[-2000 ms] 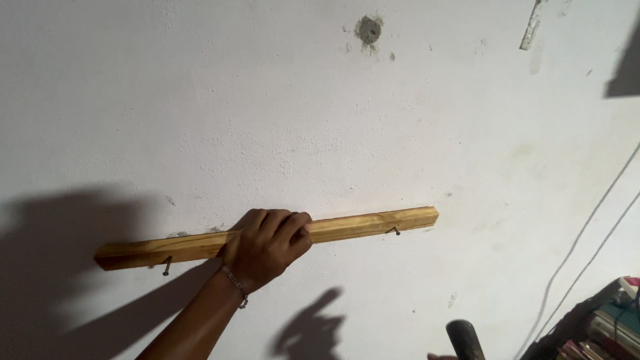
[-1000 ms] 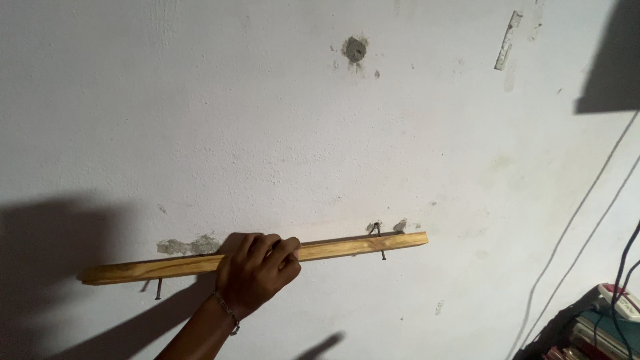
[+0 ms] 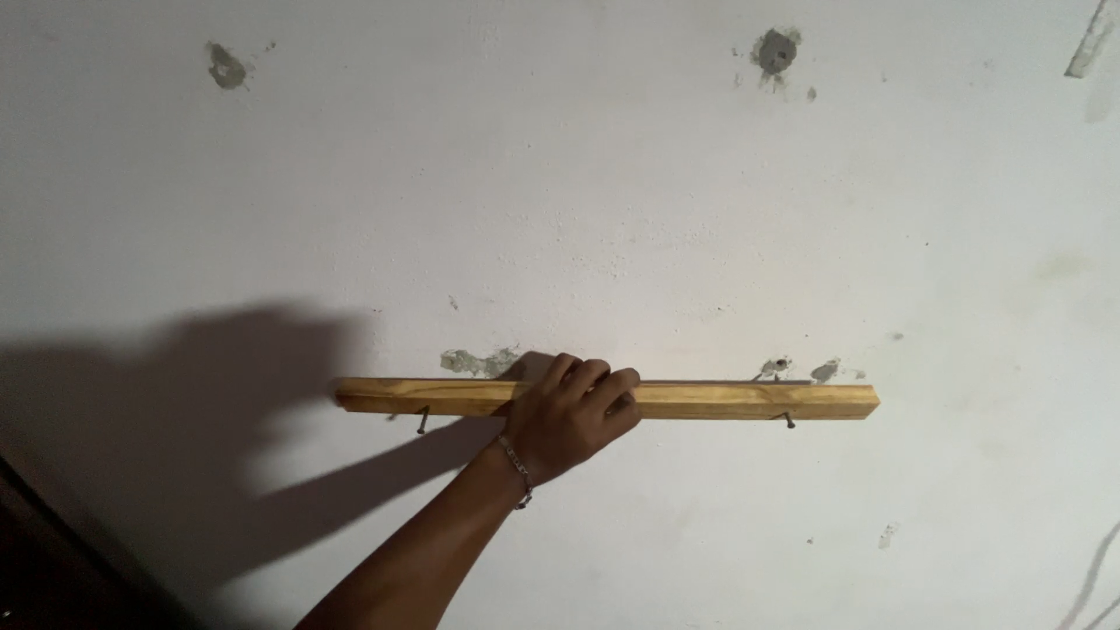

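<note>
My left hand [image 3: 573, 420], with a chain bracelet at the wrist, grips a wooden batten [image 3: 744, 400] near its middle. The batten lies about level against the white plastered wall [image 3: 560, 175]. One nail [image 3: 423, 421] sticks out of its lower side left of the hand, and another nail [image 3: 788, 421] sticks out near the right end. Just above the batten, a chipped patch [image 3: 479, 360] and a small hole [image 3: 776, 365] mark the wall. My right hand is out of view.
Higher on the wall are a round grey filled patch [image 3: 776, 52], a smaller chipped spot [image 3: 227, 66] and a pale strip [image 3: 1089, 39]. A cable [image 3: 1089, 573] hangs at the lower right. Dark shadows fall on the wall at left.
The batten has gone from tilted to about level, still in my left hand. The nail tip showing above it one second ago is no longer plain. The dark tool end seen earliest at the bottom is gone.
</note>
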